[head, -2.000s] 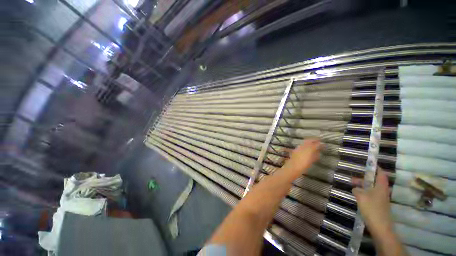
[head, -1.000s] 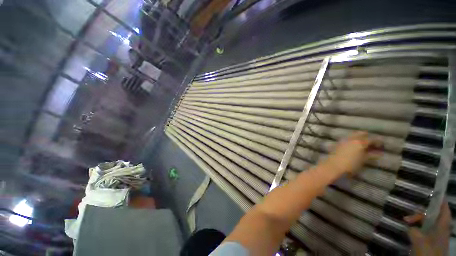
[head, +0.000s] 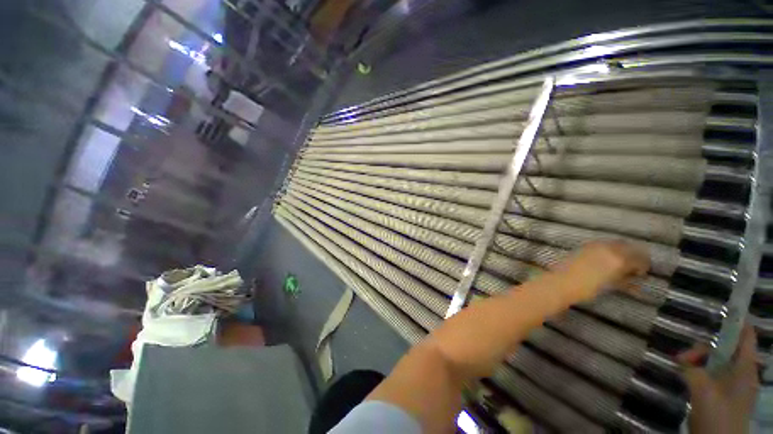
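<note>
Beige ribbed rolls (head: 398,199) cover the tubes of a long low rack. A silver metal frame (head: 514,174) lies across them, with thin cross wires beside its left bar. Bare chrome tubes (head: 708,246) with dark gaps show past the rolls' right ends. My left hand (head: 619,264) reaches over the frame's left bar and is down on the beige rolls near their right ends; its fingertips are blurred and partly hidden. My right hand (head: 725,381) grips the frame's right bar near its lower end, at the picture's right edge.
Polished side rails (head: 508,63) run along the rack's far side. At lower left are a large grey block-like shape (head: 216,390) and a pile of pale cloth (head: 199,292). A pale fabric strip (head: 335,326) and a green scrap (head: 291,286) lie on the dark floor.
The view has turned, so the rack sits further right and larger, and most white rolls have left the picture. Both hands remain at the rack, my right hand still on the right bar.
</note>
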